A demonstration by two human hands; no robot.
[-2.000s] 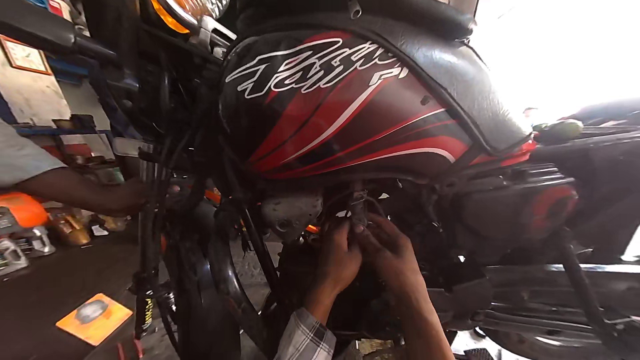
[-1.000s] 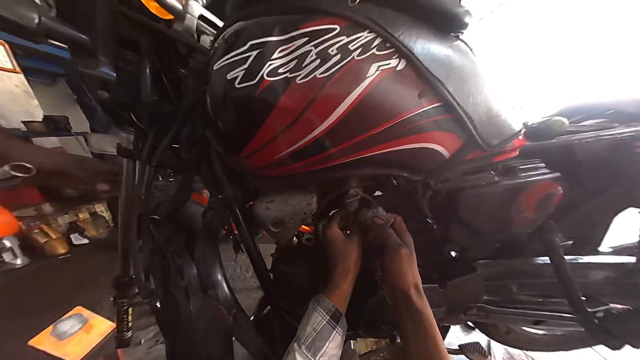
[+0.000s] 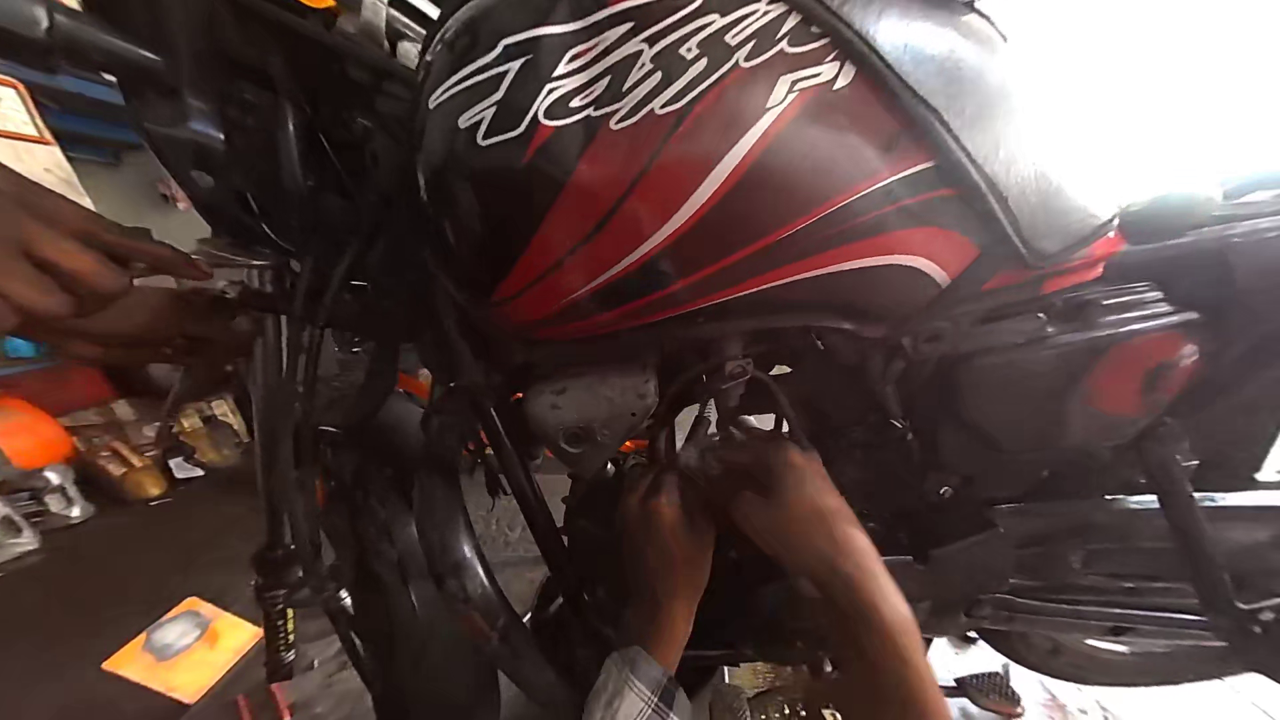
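A motorcycle with a black and red fuel tank (image 3: 700, 200) fills the middle of the head view. Below the tank, my left hand (image 3: 665, 510) and my right hand (image 3: 785, 480) are close together at a small dark part, perhaps a carburetor, beside a black cable (image 3: 785, 395) and a metal bracket (image 3: 737, 372). The fingers of my left hand are bent around something hidden. My right hand is blurred and its fingertips are on the same spot; what it holds cannot be made out. A grey metal cover (image 3: 590, 410) sits left of my hands.
At the left edge, another person's hands (image 3: 90, 270) are near the front fork (image 3: 275, 450). An orange card (image 3: 183, 650) lies on the dark floor, lower left. Metal parts (image 3: 130, 465) and an orange object (image 3: 32, 432) lie behind. The footrest side and exhaust (image 3: 1100, 560) extend right.
The other person's hands now show at the left edge near the fork. My hands remain below the tank, and my right hand is now blurred. The view has come closer to the tank.
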